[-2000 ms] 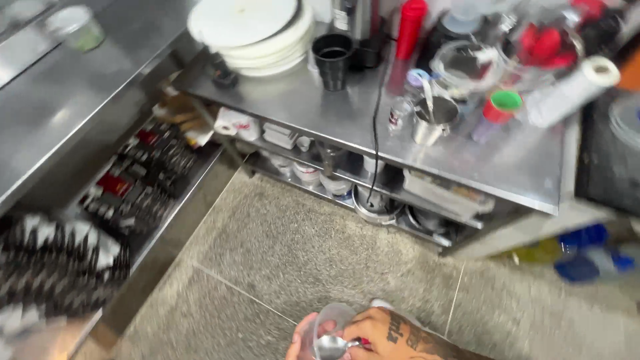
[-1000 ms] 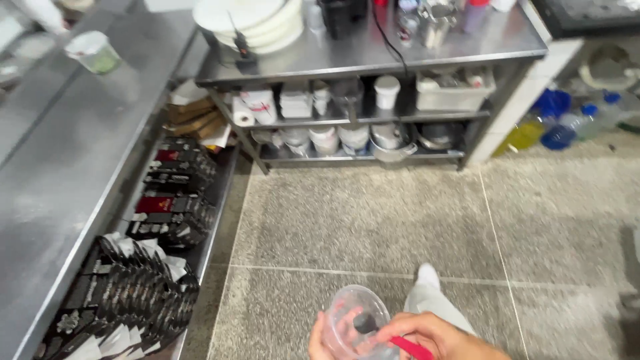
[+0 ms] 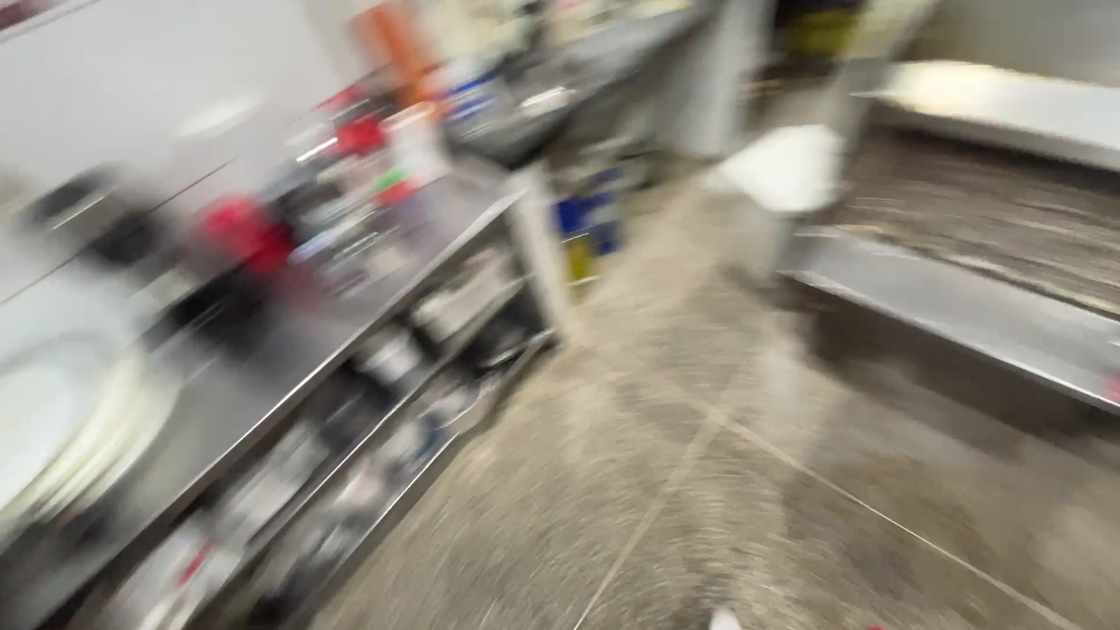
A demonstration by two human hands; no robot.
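Observation:
Neither my left hand nor my right hand shows in the head view now, so what they hold is hidden below the frame. The picture is strongly blurred. A small red spot (image 3: 875, 627) touches the bottom edge, too little of it to name. Left of it, a white tip (image 3: 724, 619), perhaps of a shoe, shows over the floor. On the left runs a steel counter (image 3: 306, 350) with a stack of round white plates or lids (image 3: 96, 429) and blurred red and black items on top.
Below the counter are shelves (image 3: 385, 429) with blurred containers. Blue and yellow bottles (image 3: 586, 227) stand on the floor past its end. A white bin or bag (image 3: 783, 166) stands at the upper middle. To the right is a steel shelf (image 3: 954, 306). Speckled floor (image 3: 665, 490) lies between.
The view has swung to the right. Both hands, with the clear plastic cup and the red-handled spoon seen earlier, are out of the frame.

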